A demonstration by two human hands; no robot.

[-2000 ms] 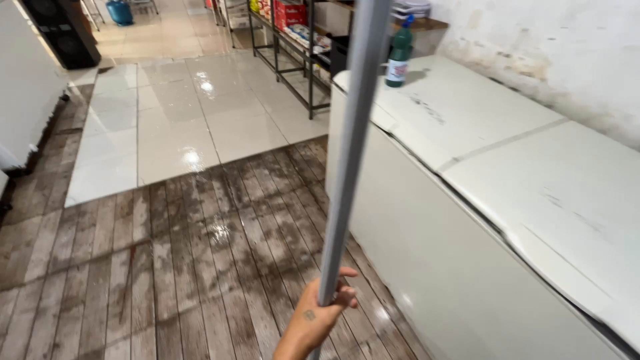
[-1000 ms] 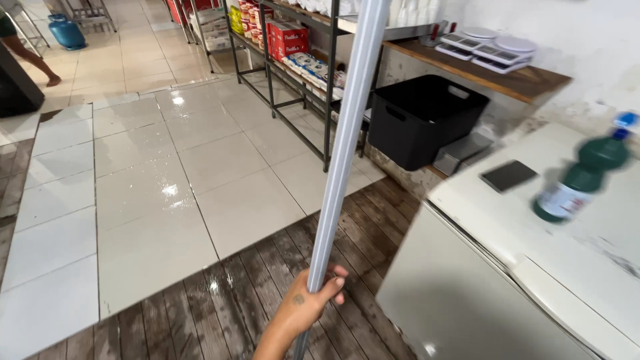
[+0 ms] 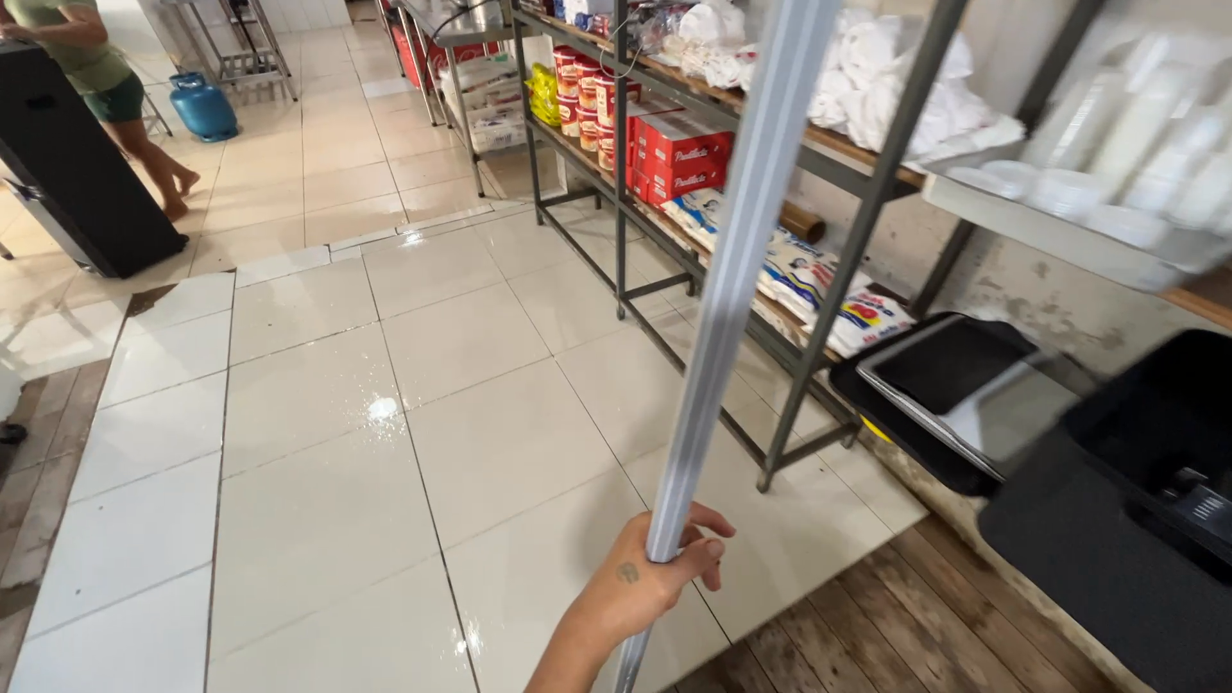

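Note:
My left hand [image 3: 664,573] is wrapped around a long grey metal pole [image 3: 727,289], low in the middle of the view. The pole leans, its top toward the upper right; it runs out of view at the top and bottom, so neither end shows. A small dark mark is on the back of this hand. Beneath lies a floor of wet, shiny light tiles [image 3: 500,433], with dark wood-look planks [image 3: 857,626] at the lower right. My right hand is out of view.
A metal shelf rack [image 3: 626,202] with red boxes [image 3: 679,154] and bags stands right. Black plastic bins [image 3: 1107,520] and a tray of plastic cups [image 3: 1068,226] are nearer. At upper left are a black speaker [image 3: 82,154], a person [image 3: 96,67] and a blue gas cylinder [image 3: 204,108].
The view has moved forward along the floor toward the shelf rack. The white chest freezer and green bottle have left the view. My left hand still grips the pole.

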